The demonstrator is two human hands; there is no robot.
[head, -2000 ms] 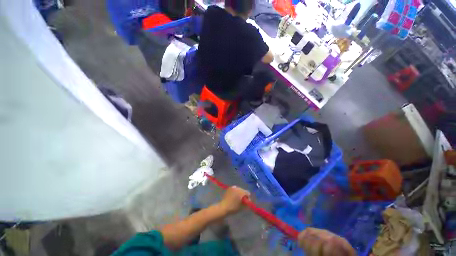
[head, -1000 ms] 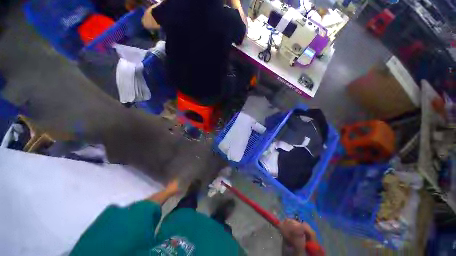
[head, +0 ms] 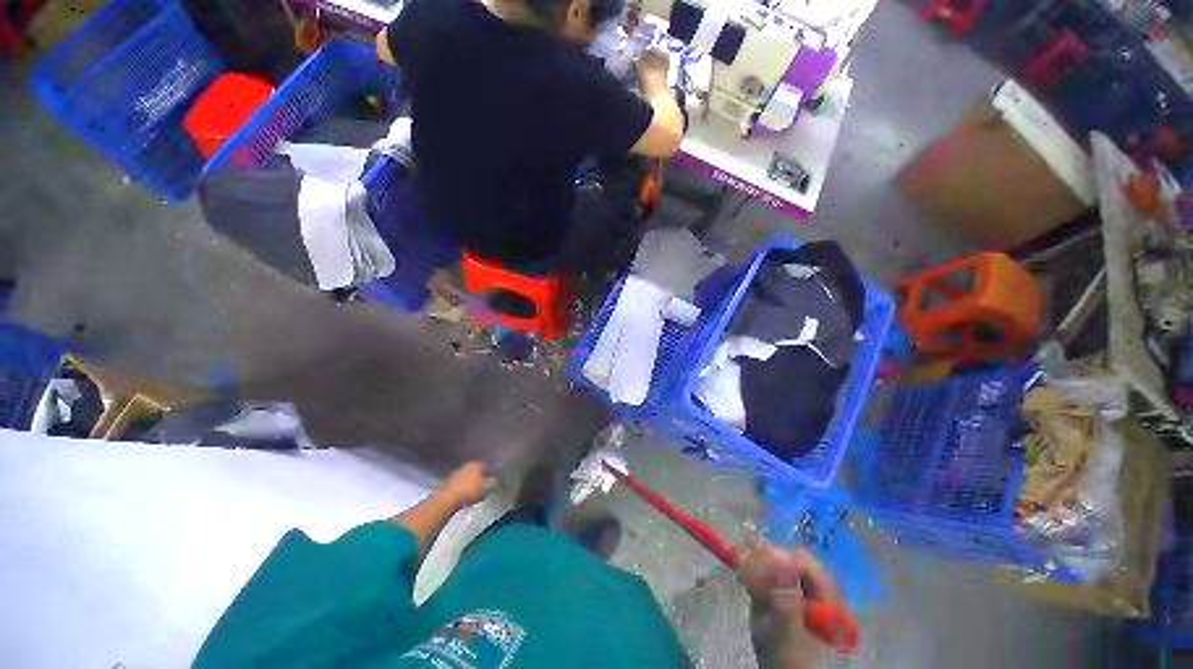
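My right hand [head: 782,583] is closed around a red broom handle [head: 680,519] near its upper end, at the lower right. The handle slants up and left to a small, ragged whitish head [head: 598,467] on the grey concrete floor, left of the crates. My left hand [head: 467,484] is off the handle, at the edge of a white-topped table [head: 196,549]; it is small and blurred, and I cannot tell whether its fingers hold anything. Small scraps [head: 517,350] lie on the floor by the red stool.
A person in black [head: 491,131] sits on a red stool [head: 513,295] at a sewing machine [head: 765,79]. Blue crates [head: 827,451] with dark and white cloth stand ahead. An orange stool [head: 975,305] and a brown carton [head: 988,177] are at the right. Limp blue plastic [head: 827,529] lies below the crates.
My left hand has left the handle since the oldest frame and is now by the white tabletop. The broom head has shifted right in view. The seated person's arm now reaches towards the machine.
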